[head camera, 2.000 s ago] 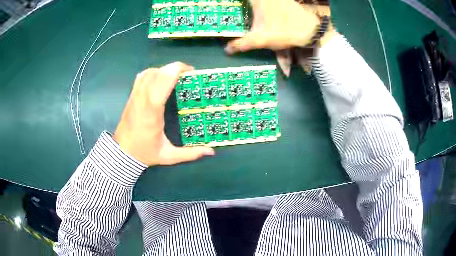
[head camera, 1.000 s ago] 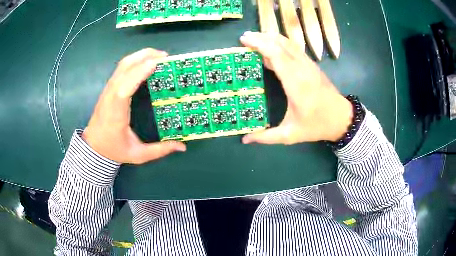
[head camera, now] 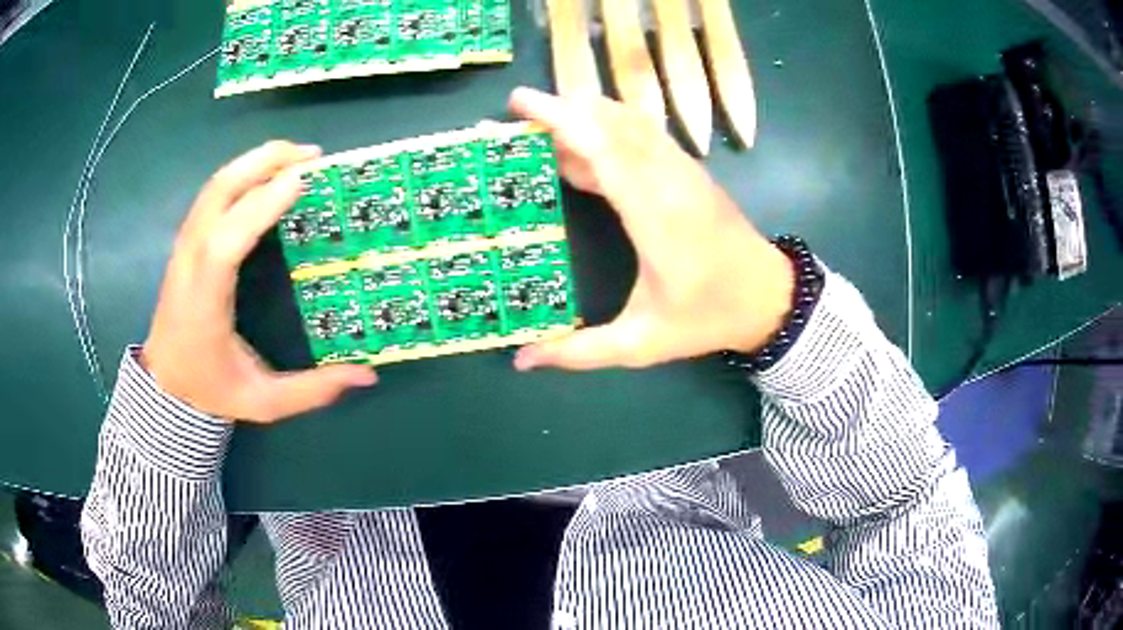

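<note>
A green PCB panel point(head camera: 431, 246) with two rows of four small boards and yellow-tan rails is held chip side up, slightly tilted, above the dark green mat. My left hand point(head camera: 240, 289) grips its left end, fingers at the top corner and thumb at the bottom edge. My right hand point(head camera: 671, 234) grips its right end the same way, with a dark bead bracelet at the wrist. The panel's underside is hidden. More green panels point(head camera: 370, 37) lie beyond it, overlapping and cut off by the top edge.
Several pale wooden brush handles point(head camera: 677, 74) lie side by side beyond my right hand. A thin silvery wire point(head camera: 80, 209) curves on the left of the mat point(head camera: 493, 431). A black boxy unit point(head camera: 1004, 185) with a pale label and black cord is at the right.
My right hand has come back from the far panels and brushes and taken the near panel's right end. The panel has been lifted and tilted slightly. The view has shifted.
</note>
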